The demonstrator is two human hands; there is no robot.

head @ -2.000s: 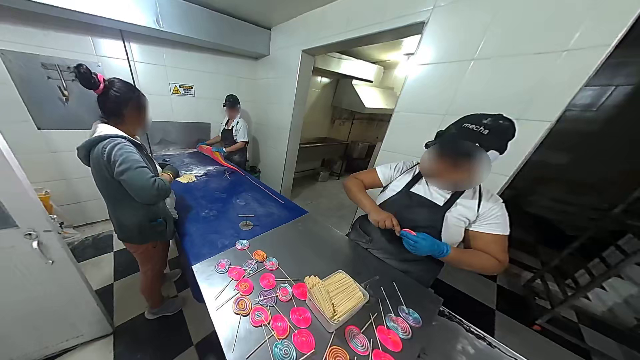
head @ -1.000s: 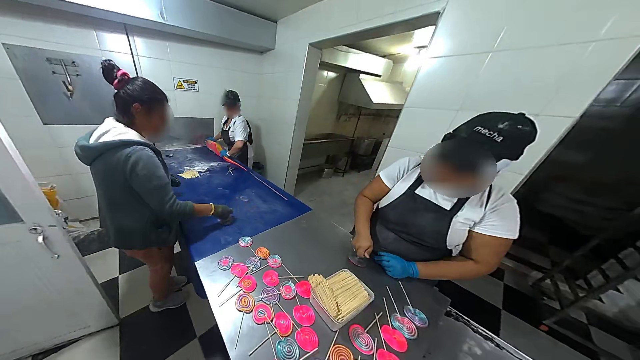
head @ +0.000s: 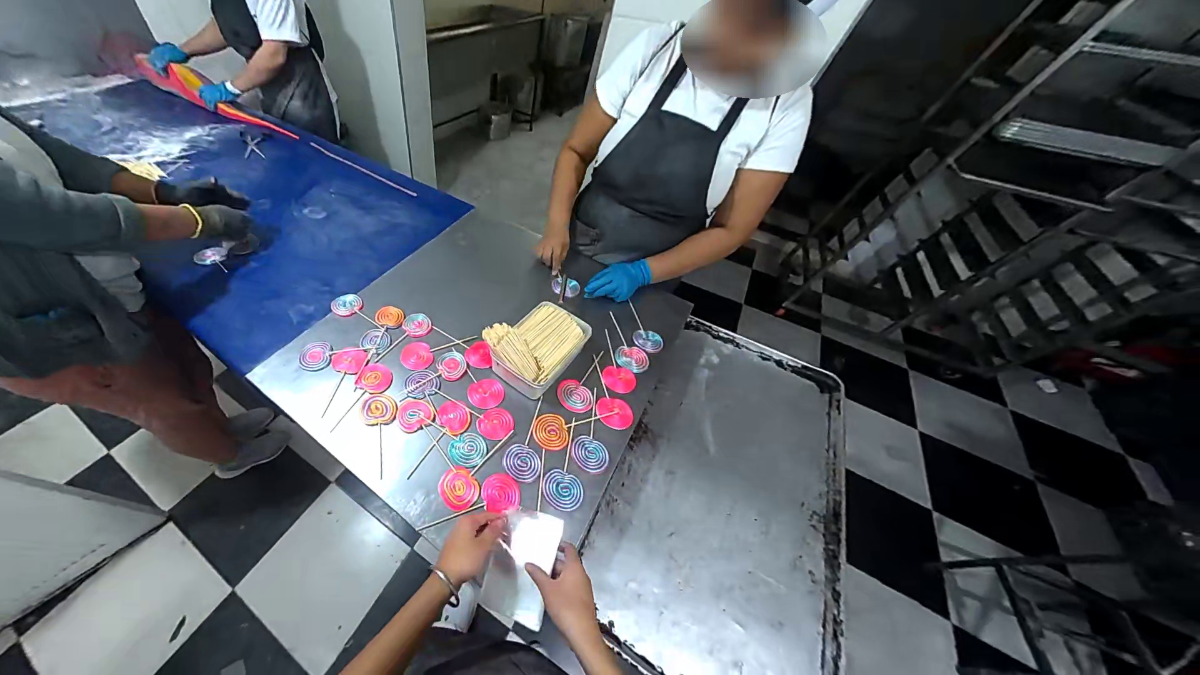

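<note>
My left hand, with a bracelet at its wrist, pinches the upper edge of clear plastic wrapping at the table's near end. My right hand holds the same wrapping, its thumb over a white, paper-like piece. Just beyond my fingers lie a pink swirl lollipop and a blue one. Several more spiral lollipops on wooden sticks cover the metal table. Among them stands a plastic tub full of wooden sticks.
Across the table a co-worker handles a small blue lollipop and a stick. Two other people work at the blue table, one with a red and yellow candy rope. A metal tray lies right of the lollipops.
The view has tilted down, and my hands with the wrapping now show. The co-worker opposite has lowered their hands from chest height to the table. The person at left now has both hands over the blue table.
</note>
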